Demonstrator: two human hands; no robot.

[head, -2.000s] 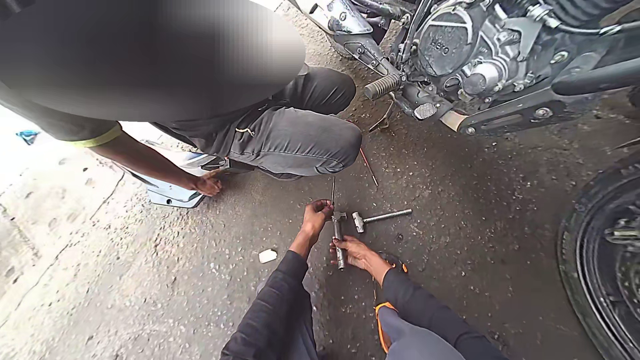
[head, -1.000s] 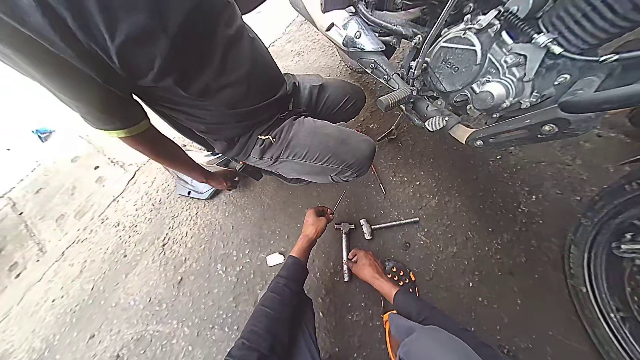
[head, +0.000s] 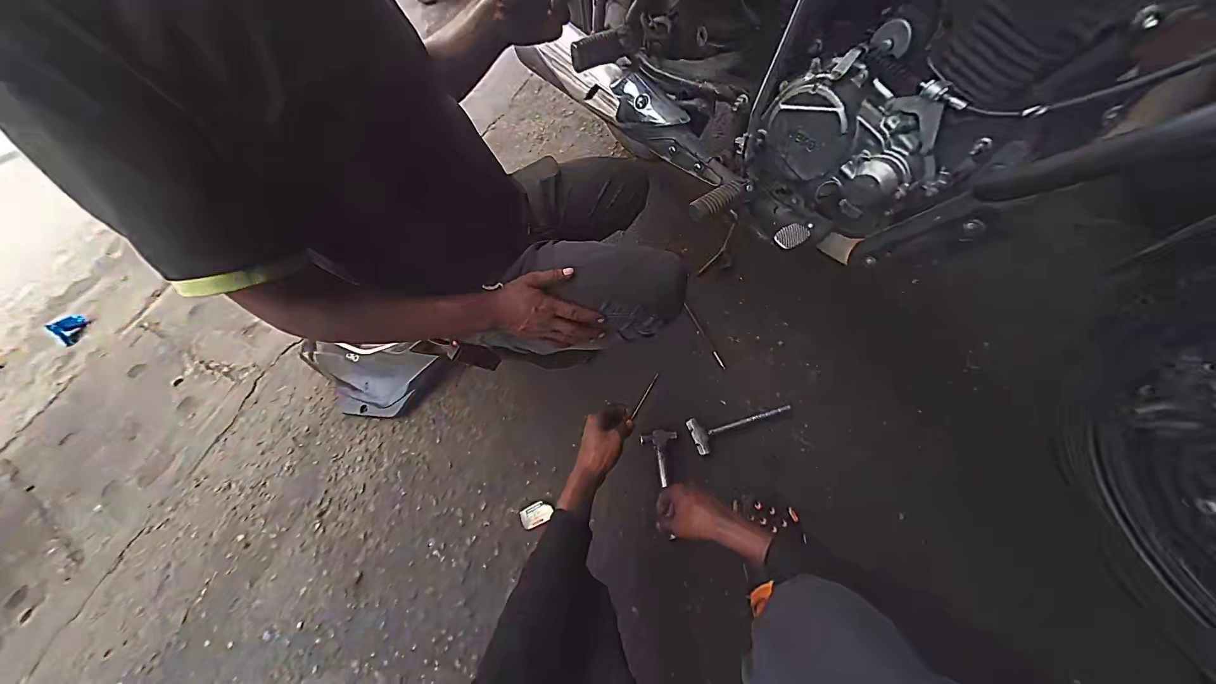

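My left hand (head: 605,445) is closed on a thin metal rod (head: 644,397), which points up and to the right; its lower end is hidden in my fingers. Just right of it, my right hand (head: 686,513) grips the lower handle of a metal hammer (head: 660,454), whose head points away from me. A second metal hammer (head: 701,436) lies on the ground beside the first, its handle slanting up to the right. Farther off, another thin rod (head: 705,337) lies by the knee of a kneeling person.
A motorcycle engine (head: 817,142) stands at the upper right, with a wheel (head: 1159,456) at the right edge. A person in dark clothes kneels at the upper left, one hand (head: 546,309) on a knee. A grey panel (head: 375,380) and a small white object (head: 536,515) lie on the ground.
The other person's hand has moved from beside the grey panel to the knee. My hands stay near the hammers. The wheel and surroundings look darker.
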